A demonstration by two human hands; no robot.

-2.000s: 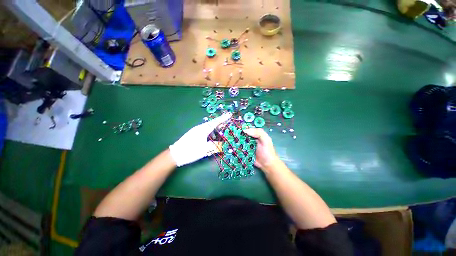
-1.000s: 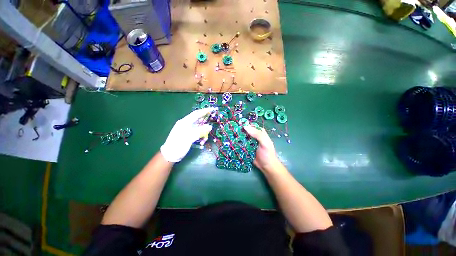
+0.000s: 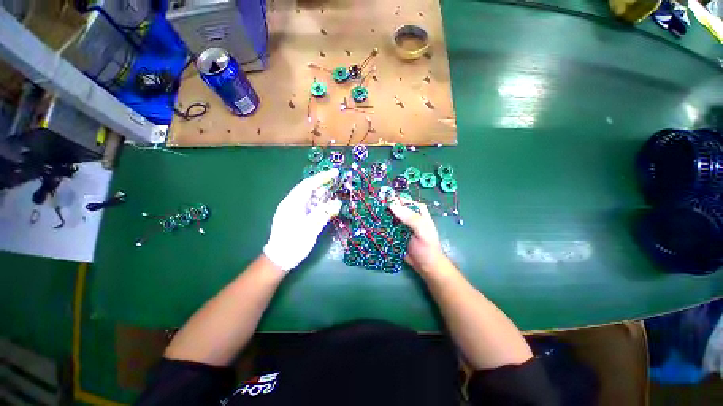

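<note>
A joined board sheet (image 3: 376, 242) of green rings with red and dark lead wires is in front of me over the green bench. My right hand (image 3: 418, 231), bare, grips its right edge, thumb on top. My left hand (image 3: 303, 217), in a white glove, is at the sheet's upper left, its fingertips among the wires and boards; whether it grips a piece is hidden. Loose round circuit boards (image 3: 428, 180) with wires lie just beyond the sheet. A short joined strip of boards (image 3: 185, 217) lies on the bench at left.
A tan board (image 3: 285, 119) behind the pile bears a few round boards, a tape roll (image 3: 411, 42) and a blue drink can (image 3: 228, 82) beside a grey box (image 3: 214, 32). Black fan grilles (image 3: 682, 198) stand at far right. A white post (image 3: 87, 83) is at upper left.
The view has shifted slightly. The sheet in my right hand now looks darker, with its wires more spread. My gloved hand has moved slightly at the sheet's upper left.
</note>
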